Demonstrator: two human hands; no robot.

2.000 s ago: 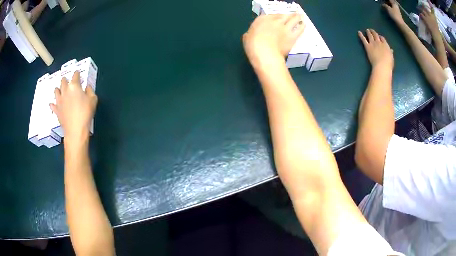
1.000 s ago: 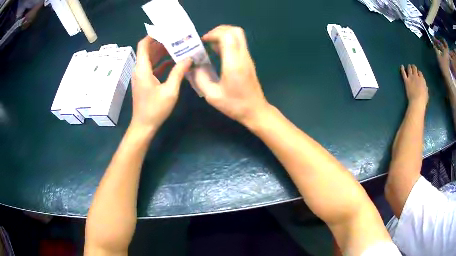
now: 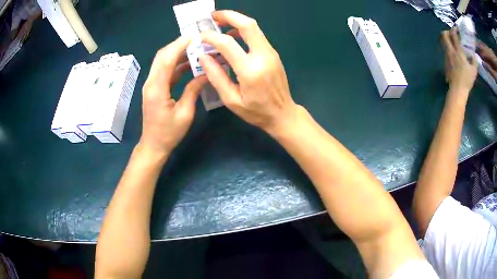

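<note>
A small white carton [image 3: 195,61] is held between my two hands above the table, upper middle of the view. A white flap stands up at its far end, and a pale, partly clear area shows behind my fingers; what it is cannot be told. My left hand [image 3: 170,92] grips the carton from the left side, thumb near its lower part. My right hand [image 3: 253,73] is on its right side, with fingers bent over the face. The fingers hide much of the carton.
White closed cartons [image 3: 92,101] lie side by side at left on the dark green table [image 3: 261,180]. One white carton [image 3: 380,59] lies at right. A neighbour's hand [image 3: 459,62] holds a pale item at far right. A cream rod [image 3: 77,27] is at upper left.
Two seconds ago my hands rested on carton groups at left and right; since then they have taken a carton between them. In the last second my right fingers moved over its face. The neighbour's hand reached forward.
</note>
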